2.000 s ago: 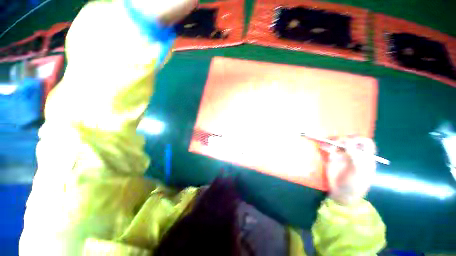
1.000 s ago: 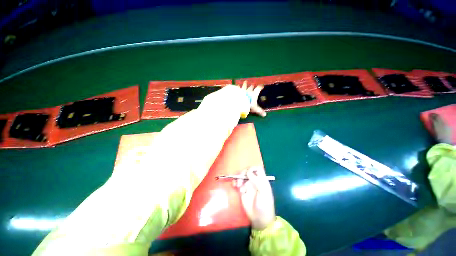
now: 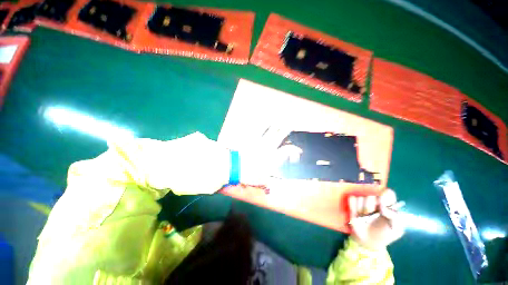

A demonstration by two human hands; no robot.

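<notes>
A flat black circuit board (image 3: 334,156) lies on or just over the red-orange mat (image 3: 312,203), which looks pale in glare. My left hand (image 3: 270,161), with a blue wrist band, holds the board's left edge; glare washes out its fingers. My right hand (image 3: 376,220) is near the mat's lower right corner, below the board's right end, fingers curled around the tweezers (image 3: 397,205). Only a short pale piece of the tweezers shows; their tip is not clear.
Along the far side, a row of black boards (image 3: 320,61) lies on red bubble wrap (image 3: 273,42). One bubble-wrap sheet (image 3: 412,89) has bare wrap over most of its length. A long clear bag (image 3: 463,222) lies at right on the green surface (image 3: 167,89). Another red sheet is at the left edge.
My left hand has come back from the far row to the mat with a board. The mat now bears this board. My right hand still holds the tweezers. The view has shifted and tilted.
</notes>
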